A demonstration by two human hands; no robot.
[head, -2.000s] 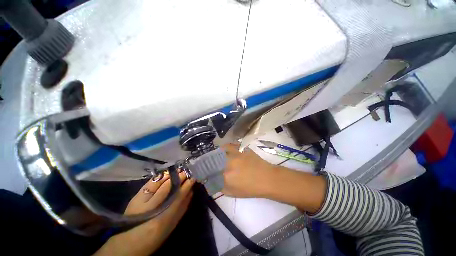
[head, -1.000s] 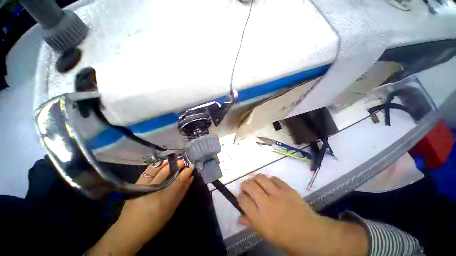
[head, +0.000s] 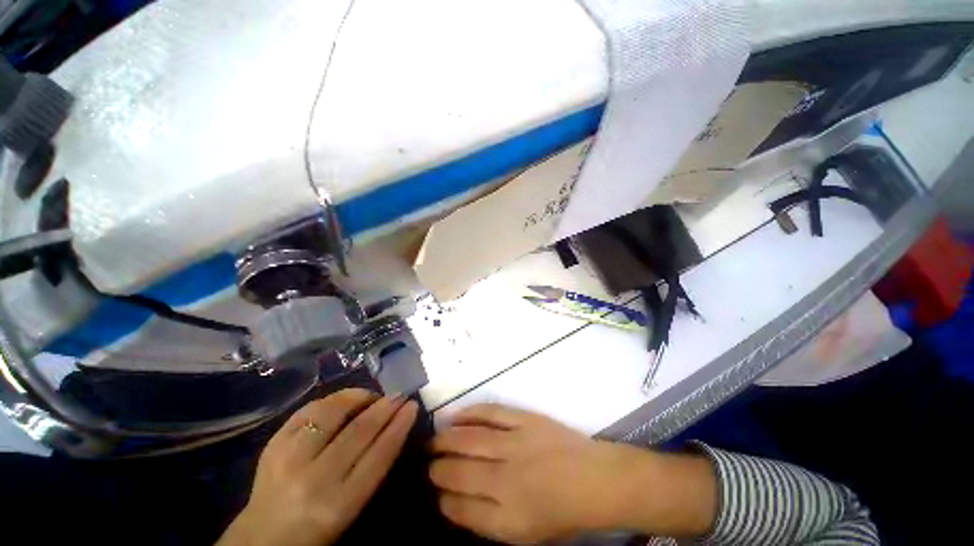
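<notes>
The black garment piece (head: 393, 493) lies under both hands, in front of the needle area. My left hand (head: 326, 459) lies flat on it, fingers together and fingertips close to the small grey block (head: 402, 368) beside the presser foot. My right hand (head: 523, 469) is at the cloth's right edge with fingers curled; whether it pinches the cloth or tape is hidden. The black binding tape cannot be told apart from the dark cloth. The presser foot and needle are mostly hidden behind the tension dial knob (head: 303, 328).
The white machine head (head: 459, 80) fills the top. A beige card (head: 502, 229) hangs on its arm under a white band (head: 668, 96). Snips (head: 587, 306), a dark pouch (head: 630, 251) and black strips (head: 817, 203) lie on the bed. A red bin (head: 929, 275) is at right.
The view has shifted, so the machine sits further left. My right hand has come from the tape at the table edge to beside my left hand. My left hand stays on the cloth near the foot.
</notes>
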